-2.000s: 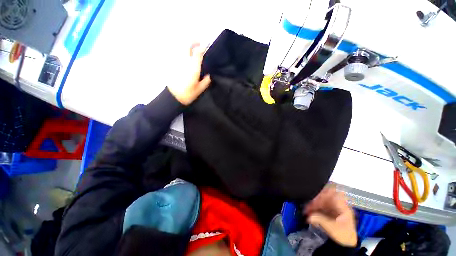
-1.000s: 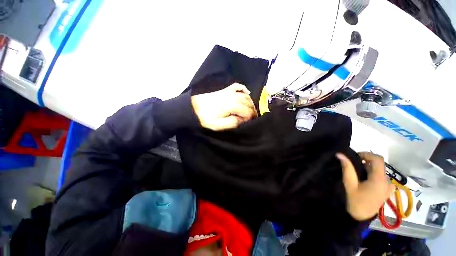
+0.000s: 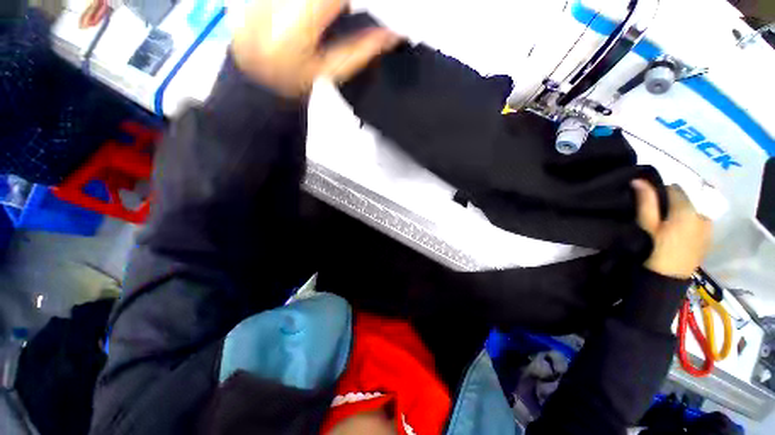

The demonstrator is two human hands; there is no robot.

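The black garment piece is stretched across the white machine table from upper left to right, passing in front of the presser foot and needle area. My left hand, blurred and partly cut off by the top edge, grips its far left end. My right hand holds bunched cloth at the right, beside the scissors. The sewing machine head stands behind the cloth. Only a sliver of the yellow strip shows left of the foot.
Scissors with red and orange-yellow handles lie at the right. The ruler tape runs along the table's front edge. A red plastic stool and a blue crate are on the floor at left. Dark cloth lies below the table at right.
My left hand has moved from beside the foot to the upper left, pulling the cloth's end with it. My right hand has moved up and right. The cloth now uncovers part of the table's front.
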